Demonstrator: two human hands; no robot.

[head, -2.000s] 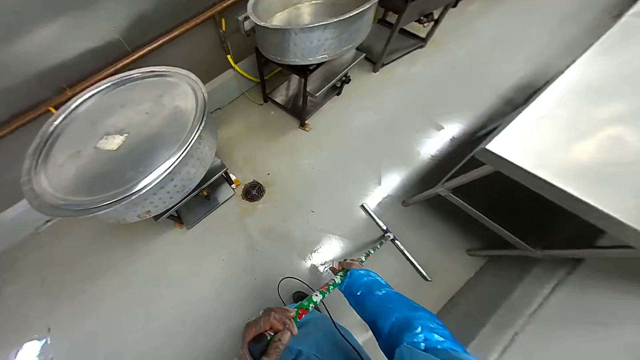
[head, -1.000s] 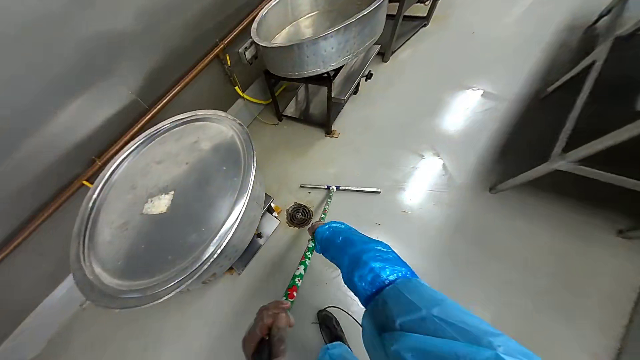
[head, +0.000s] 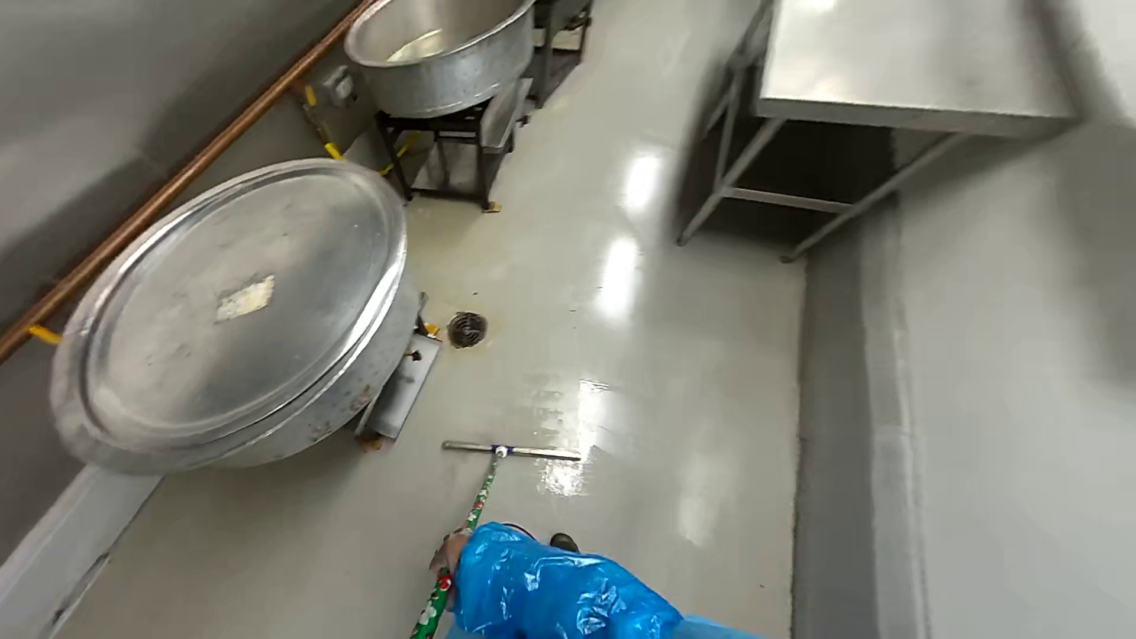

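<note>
My right hand (head: pixel 451 552) is closed around the green patterned handle of a floor squeegee (head: pixel 479 499), its forearm covered by a shiny blue plastic sleeve. The squeegee's metal blade (head: pixel 537 453) lies across the wet grey floor, nearer to me than the round floor drain (head: pixel 467 329). The handle's lower part runs out of the frame at the bottom. My left hand is out of view. A dark shoe tip (head: pixel 564 541) shows just beyond the blue sleeve.
A large lidded metal pot (head: pixel 240 311) stands on a low burner stand at left. Beyond it is an open metal pot (head: pixel 448 75) on a dark stand (head: pixel 444 155). A metal table (head: pixel 914 67) stands at upper right. A copper pipe (head: pixel 186 177) follows the left wall; a ledge edges the right wall.
The squeegee blade was beside the floor drain a second ago and now lies nearer to me. My left hand, earlier on the handle's lower end, has left the view. The view has shifted noticeably.
</note>
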